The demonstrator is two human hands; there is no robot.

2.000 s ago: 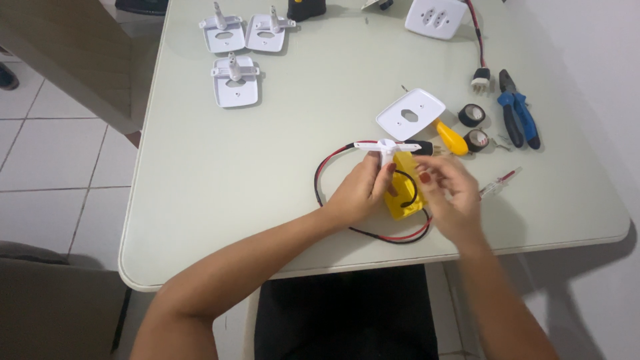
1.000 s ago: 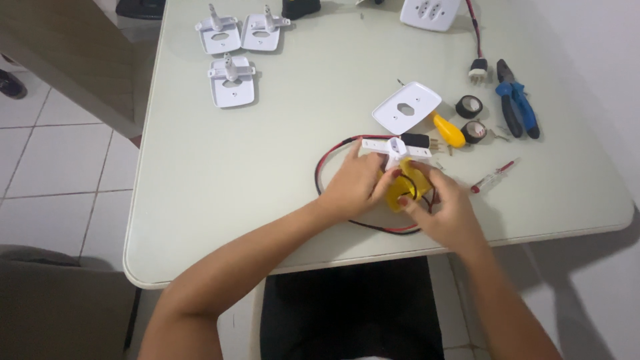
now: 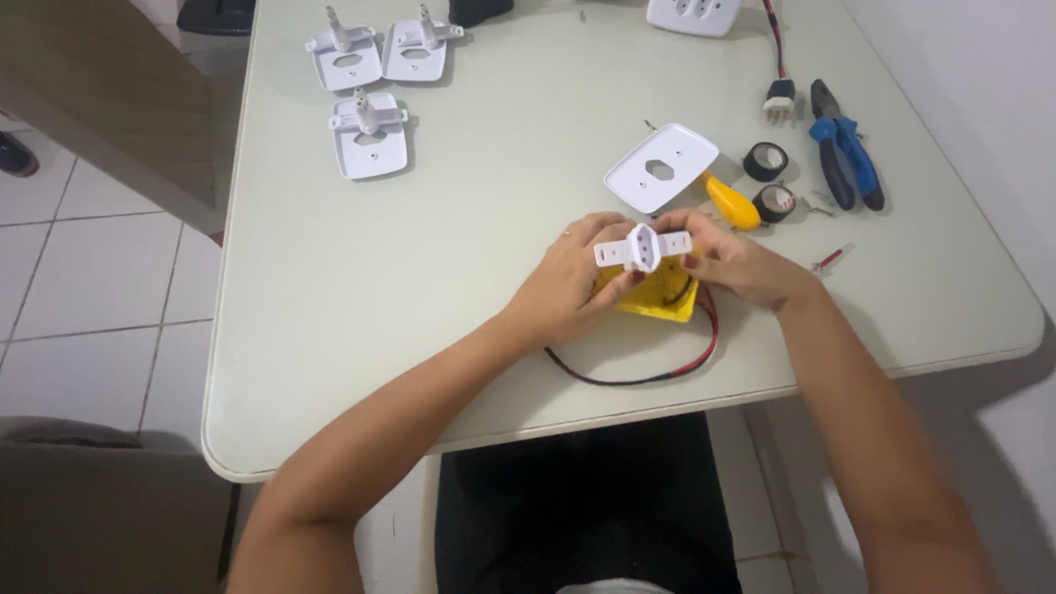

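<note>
A white power socket module (image 3: 645, 247) on a strap-like bracket faces up over a yellow plastic electrical box (image 3: 660, 301). Gripping the left side of both is my left hand (image 3: 569, 276), its thumb below the socket. My right hand (image 3: 738, 260) pinches the bracket's right end, with fingers behind it. Black wire curls inside the box. A red and black cable (image 3: 635, 382) loops on the table below the box. Just beyond my hands lies a white cover plate (image 3: 662, 168) with a cut-out, near a yellow-handled tool (image 3: 733, 202).
Two rolls of black tape (image 3: 766, 161), blue and black pliers (image 3: 847, 148), a plug (image 3: 779, 101), and a small red screwdriver (image 3: 832, 258) lie at right. Several white plates with socket modules (image 3: 370, 153) stand at upper left. A white multi-socket unit (image 3: 695, 15) is at the top.
The socket, seen side-on two seconds ago, now faces up over the yellow box. My right hand has moved from the wire below the socket up to the bracket's right end.
</note>
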